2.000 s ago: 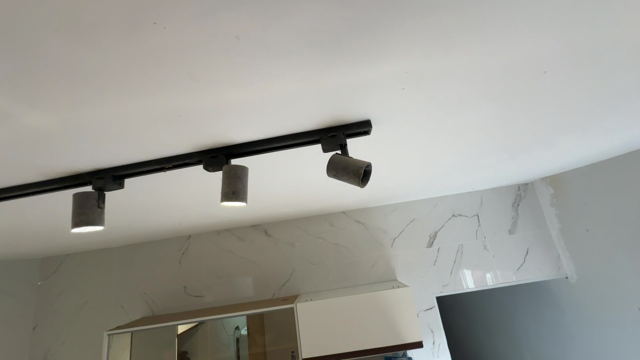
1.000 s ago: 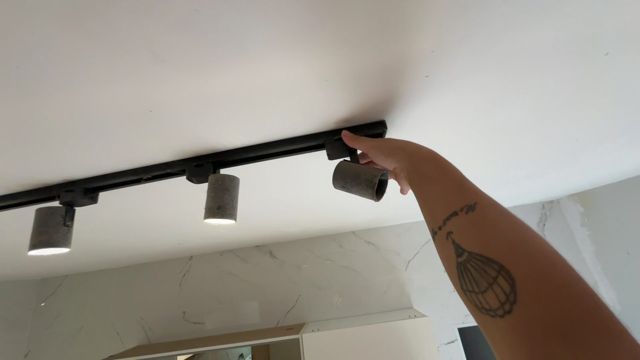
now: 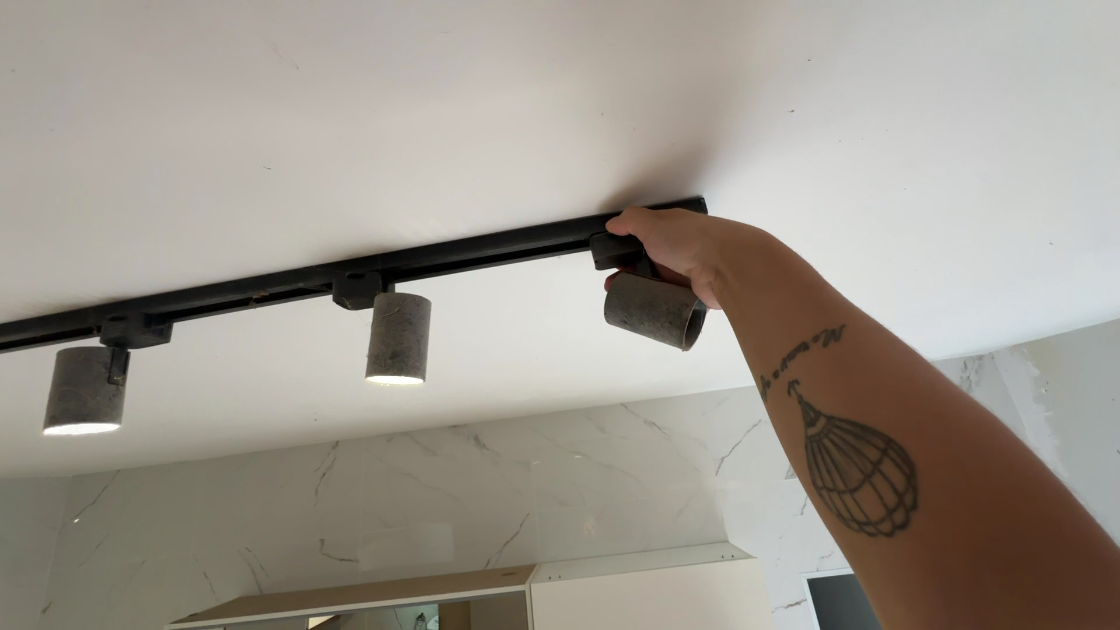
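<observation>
My right hand (image 3: 669, 249) reaches up from the lower right to the end of a black ceiling track rail (image 3: 490, 245). Its thumb lies against the rail's side, and its other fingers curl behind the black adapter (image 3: 615, 251) of the end spotlight. That spotlight's grey cylindrical shade (image 3: 652, 311) hangs tilted just below my fingers, with no light showing in it. A middle spotlight (image 3: 401, 337) and a left spotlight (image 3: 85, 389), both lit and grey, point down from the same rail. The fingertips are partly hidden. My left hand is out of view.
The white ceiling (image 3: 437, 122) spans the upper view. Below are a marble-look tiled wall (image 3: 420, 499), a white wall cabinet (image 3: 647, 595) and an adjoining cabinet frame (image 3: 376, 595) with glass or a mirror. A dark opening (image 3: 840, 599) shows at the lower right.
Two seconds ago no hand was in view; by one second ago my right hand was at the end spotlight's adapter, where it remains. The view has moved closer to the rail.
</observation>
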